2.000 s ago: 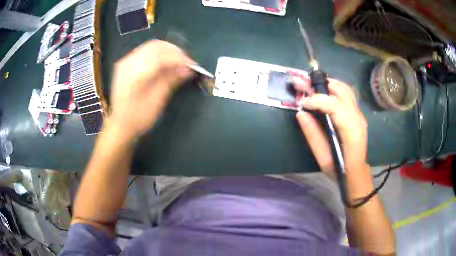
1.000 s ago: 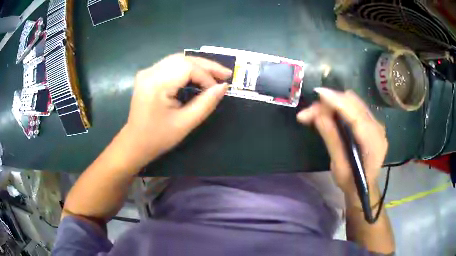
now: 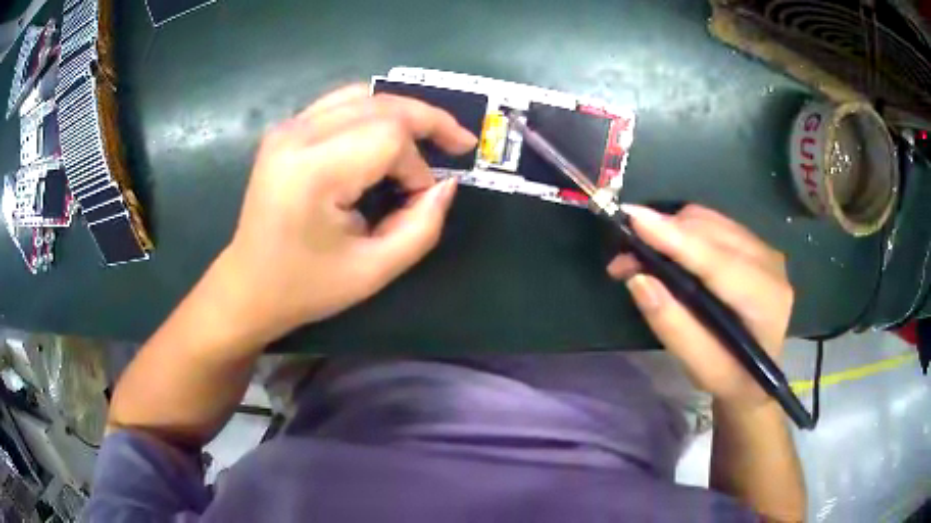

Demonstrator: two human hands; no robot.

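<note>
The circuit board (image 3: pixel 619 133) lies flat on the green bench top, white with red patches and a dark square at its right end. A black LCD screen (image 3: pixel 449 102) lies over its left part, its orange flex cable (image 3: pixel 493 137) at mid-board. My left hand (image 3: pixel 342 194) is on the screen, fingertips at its right part and the board's lower edge; part of the screen is hidden. My right hand (image 3: pixel 715 286) holds the soldering iron (image 3: pixel 704 302) like a pen, its tip at the pads beside the flex cable. Solder wire cannot be made out.
Stacked LCD screens (image 3: pixel 82 112) stand in a row at left, with boards with screens (image 3: pixel 39 163) beyond. A tape roll (image 3: pixel 845 169) is at right, a dark round grille (image 3: pixel 817 41) in a brown box at upper right. The iron cord (image 3: pixel 819 373) hangs over the bench edge.
My left hand has gone to the board, where a screen now lies. The right hand has swung the iron's tip down onto mid-board. The view has shifted slightly.
</note>
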